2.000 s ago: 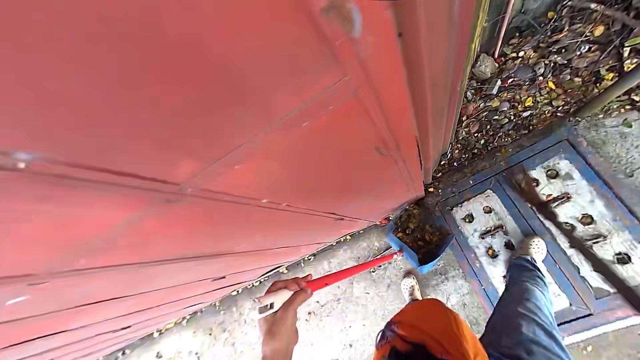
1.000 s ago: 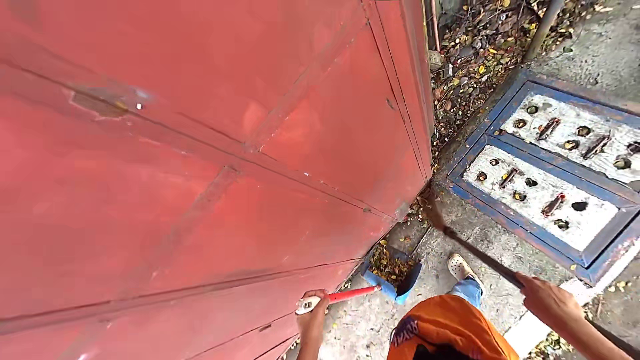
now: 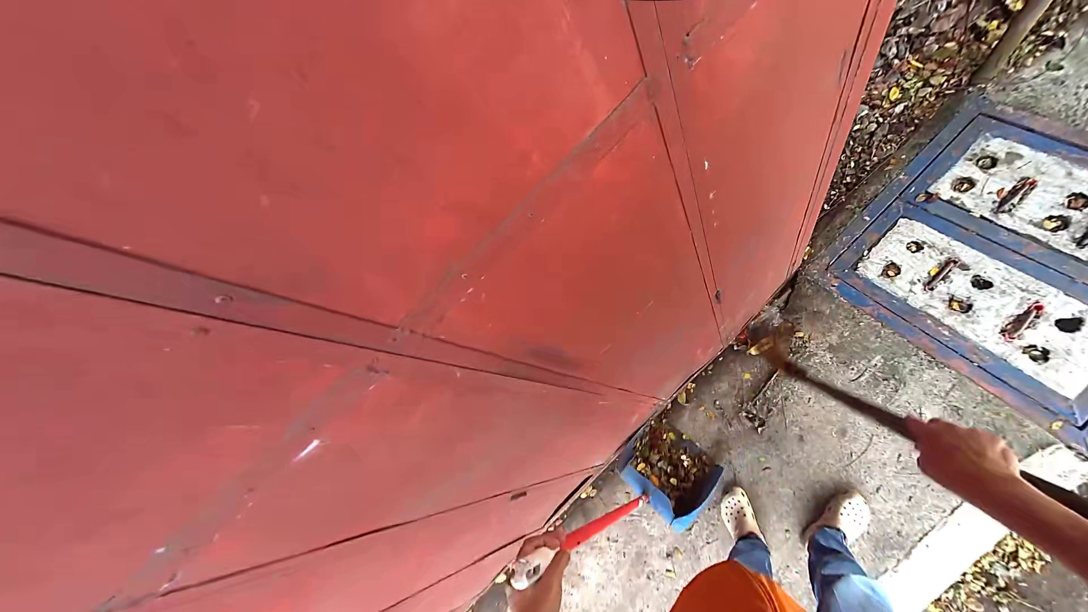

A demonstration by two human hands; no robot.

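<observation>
My left hand (image 3: pixel 540 571), low in the view, grips the end of the red handle (image 3: pixel 603 522) of a blue dustpan (image 3: pixel 685 510). Dry leaves (image 3: pixel 671 463) fill much of the pan, which rests on the concrete against the foot of the red metal wall. At the right, my right hand (image 3: pixel 967 456) is closed around the dark stick of a broom (image 3: pixel 837 394). The broom's blurred brown head (image 3: pixel 773 344) is at the wall's foot, beyond the pan, among loose leaves and twigs (image 3: pixel 755 408).
The red metal wall (image 3: pixel 510 255) takes up the left and middle. Blue-framed concrete slabs (image 3: pixel 977 280) with holes and rusty handles lie at the right. Leaf litter (image 3: pixel 909 85) covers the ground at the top right. My feet in light clogs (image 3: pixel 738 512) stand beside the dustpan.
My right hand, not visible two seconds ago, came into view on the broom stick. The broom head was over the slabs and is now by the wall's foot. The view has shifted.
</observation>
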